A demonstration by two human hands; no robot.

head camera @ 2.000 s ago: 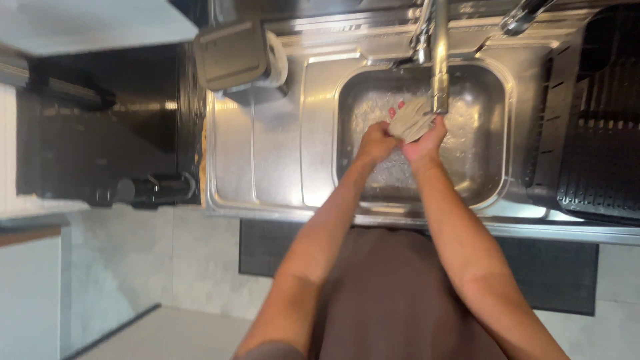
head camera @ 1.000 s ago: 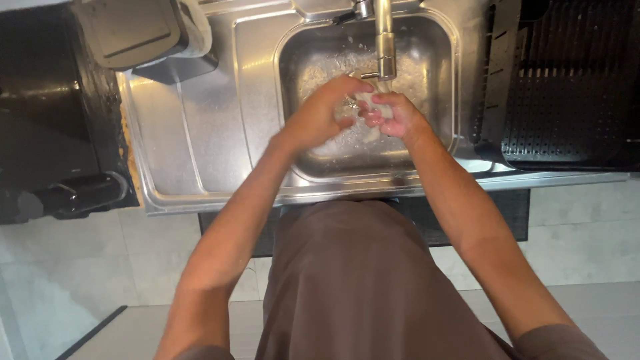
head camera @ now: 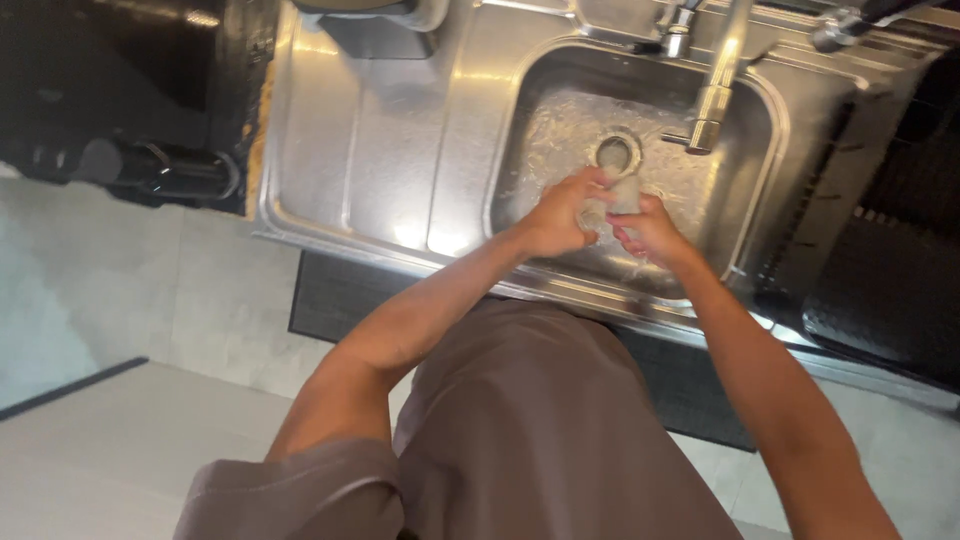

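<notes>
Both of my hands are low over the basin of a stainless steel sink (head camera: pixel 540 127). A pale, translucent item (head camera: pixel 624 196), too blurred to name, lies between them. My left hand (head camera: pixel 566 214) touches it from the left with spread fingers; whether it grips is unclear. From the right, my right hand (head camera: pixel 651 229) has its fingers curled around the item's lower part. Just beyond my fingertips is the round drain (head camera: pixel 616 154), with rippling water around it. The metal faucet spout (head camera: pixel 709 120) hangs above the basin, up and right of my hands.
A ribbed steel drainboard (head camera: pixel 390 157) adjoins the basin on the left, with a dark container (head camera: pixel 382 37) at its back. A black cylindrical object (head camera: pixel 161 169) lies farther left. On the right stands a black perforated rack (head camera: pixel 892 277). A dark mat (head camera: pixel 337 292) is on the floor below.
The beige item in my hands two seconds ago is no longer seen in that form. My hands have moved from beneath the spout to its lower left. The view has tilted.
</notes>
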